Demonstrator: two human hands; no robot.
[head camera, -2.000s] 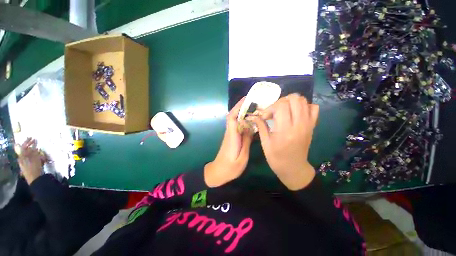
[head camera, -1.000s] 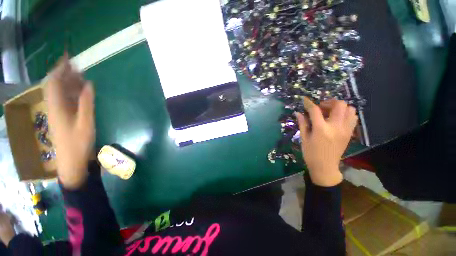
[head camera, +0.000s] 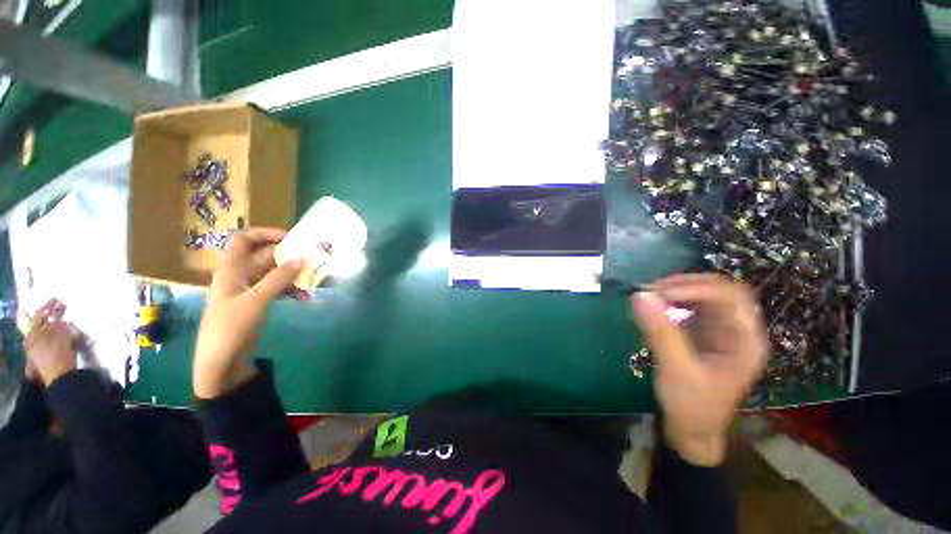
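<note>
My left hand (head camera: 242, 302) holds a cream-white plastic housing (head camera: 336, 232) between thumb and fingers, above the green bench right of the cardboard box. The housing's open side and inner parts are partly hidden by my fingers. My right hand (head camera: 709, 339) is beside the front left of the module pile (head camera: 746, 146), fingers pinched on a small module (head camera: 678, 312). Only a small bright part of it shows at the fingertips, and a thin dark strand points left from them.
A cardboard box (head camera: 269, 167) at left holds several modules. A black smartphone (head camera: 528, 221) lies on white paper (head camera: 529, 94) ahead. A yellow-and-black item (head camera: 149, 321) is at left. Another person's hands (head camera: 50, 342) are at far left. A black mat (head camera: 892, 261) lies right.
My left hand has taken hold of the housing that lay on the bench. My right hand has drawn back from the pile with a small module. The view has turned.
</note>
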